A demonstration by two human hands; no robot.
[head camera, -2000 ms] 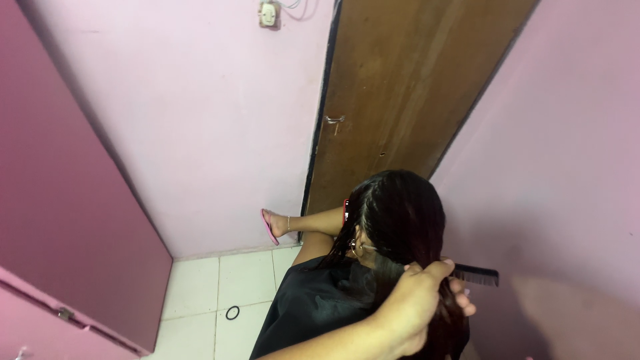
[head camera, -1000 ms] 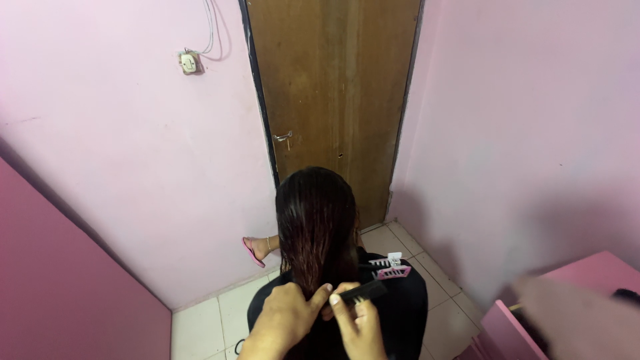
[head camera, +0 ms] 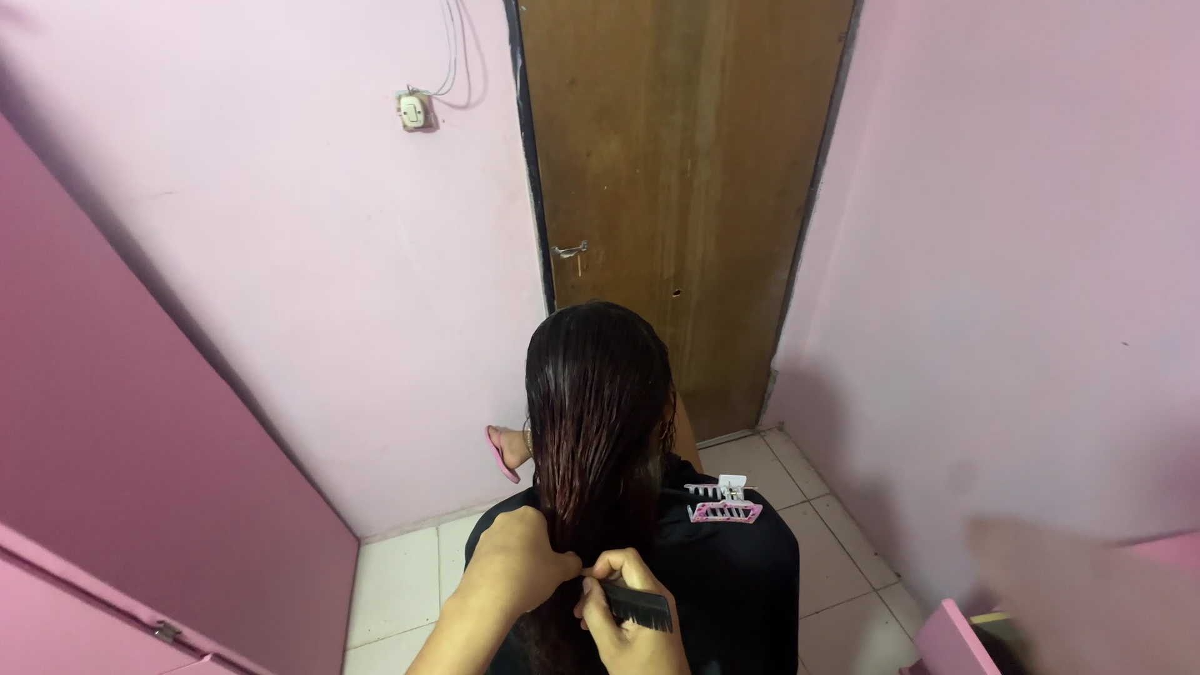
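Note:
A seated person with long wet dark hair [head camera: 600, 403] faces away from me, wearing a black cape [head camera: 731, 581]. My left hand [head camera: 525, 562] is closed around the gathered hair behind the neck. Close beside it, my right hand [head camera: 623, 609] holds a black comb [head camera: 639, 607], its teeth pointing down, while thumb and finger meet near the hair. Whether those fingertips pinch a strand is hard to tell. Two hair claw clips, a white one [head camera: 731, 489] and a pink patterned one [head camera: 727, 512], sit on the cape at the person's right shoulder.
Beyond the person stands a brown wooden door [head camera: 684, 187] with a metal handle [head camera: 569, 250]. A pink cabinet [head camera: 141, 394] rises at left. At lower right is an open pink drawer [head camera: 952, 637], partly behind a blurred shape. Pale tiles [head camera: 398, 572] cover the floor.
Two seconds ago one hand was at the side of the hair with the comb beyond it; now both hands are together behind the neck. The view has swung to behind the person.

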